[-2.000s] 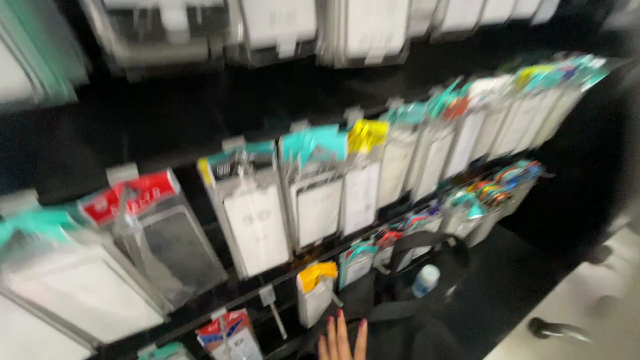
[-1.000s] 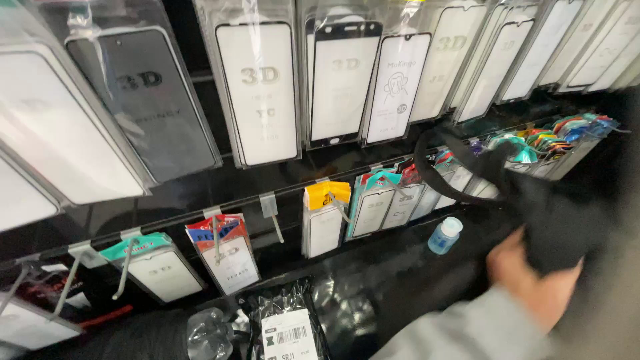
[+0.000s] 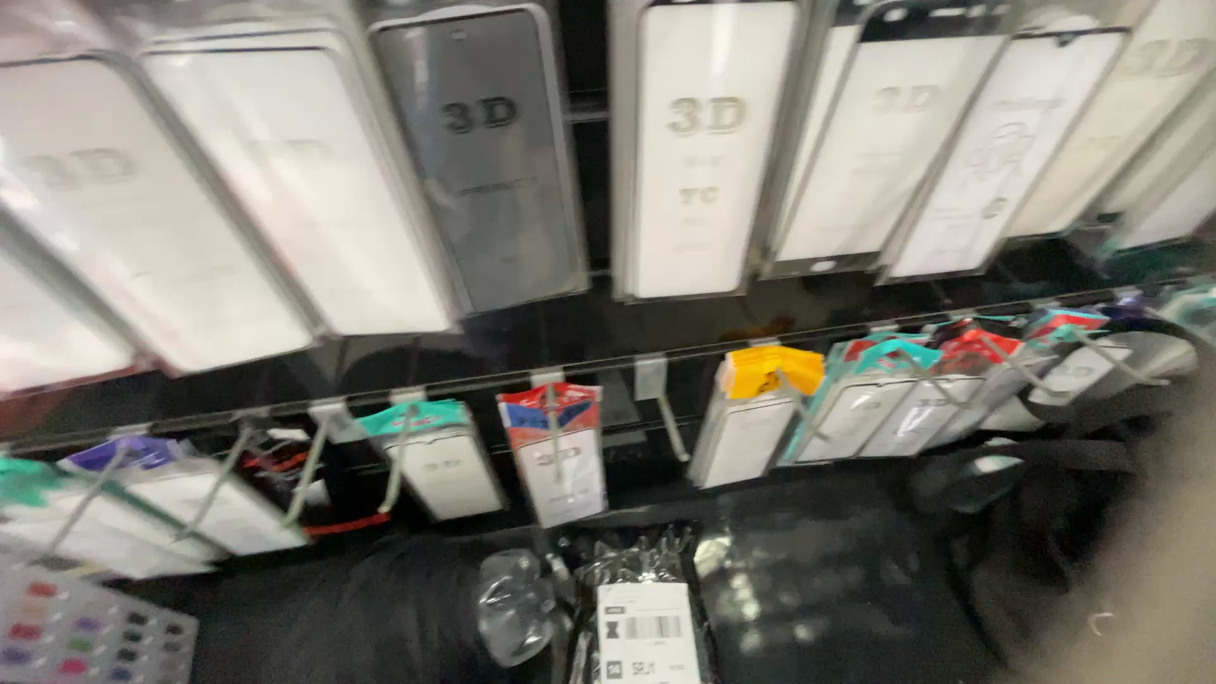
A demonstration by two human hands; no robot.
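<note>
Neither of my hands can be made out in the head view. A blurred beige-grey shape, too unclear to name, fills the right edge. Beside it lies a black strapped item (image 3: 1054,522), perhaps a bag, on the glossy black surface below the hooks. At the bottom centre is a black plastic parcel (image 3: 646,608) with a printed label, and a clear plastic piece (image 3: 515,608) is at its left. Above them hang packaged phone screen protectors: a red-topped pack (image 3: 560,456), a yellow-topped pack (image 3: 750,427) and a teal-topped pack (image 3: 442,461).
Larger screen protector packs (image 3: 708,152) hang in an upper row, among them a dark grey one (image 3: 494,171). A bare metal hook (image 3: 673,427) juts out between lower packs. At the bottom left is a sheet of small coloured items (image 3: 104,627). Black fabric (image 3: 380,608) lies beside the clear plastic.
The hand seen one second ago at the right, by the black strapped item, is no longer visible. That item now lies lower on the black surface. The view has moved closer to the racks.
</note>
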